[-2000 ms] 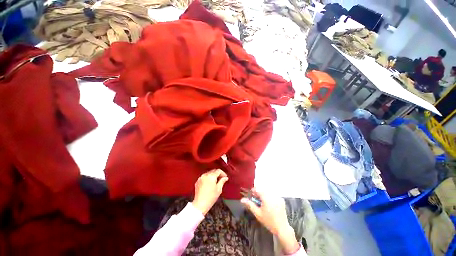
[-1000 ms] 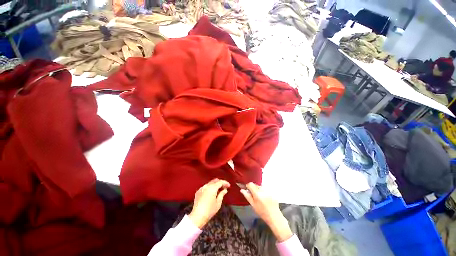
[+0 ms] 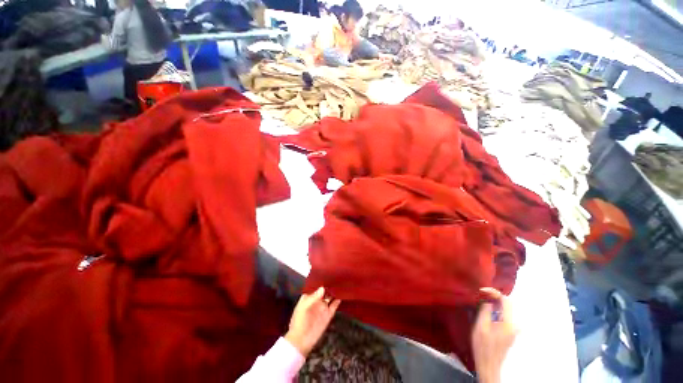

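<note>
A red garment [image 3: 404, 247] lies bunched on the white table [image 3: 288, 224] in front of me. Its near edge is folded and stretched between my hands. My left hand [image 3: 311, 320] pinches this edge at the left. My right hand [image 3: 494, 329] holds the edge at the right and is slightly blurred. A small bluish bit shows at its fingers; I cannot tell clearly what it is. A small white label [image 3: 334, 184] shows at the garment's left side.
A large red garment heap [image 3: 150, 217] stands close on the left. Tan garment piles [image 3: 307, 90] and pale piles [image 3: 539, 149] lie further along the table. An orange stool [image 3: 603, 232] and denim [image 3: 618, 336] are at the right. Two people are at the back.
The view has swung left. My hands have moved apart along the garment's edge, and its near part is now spread flatter, with the round sleeve opening no longer showing.
</note>
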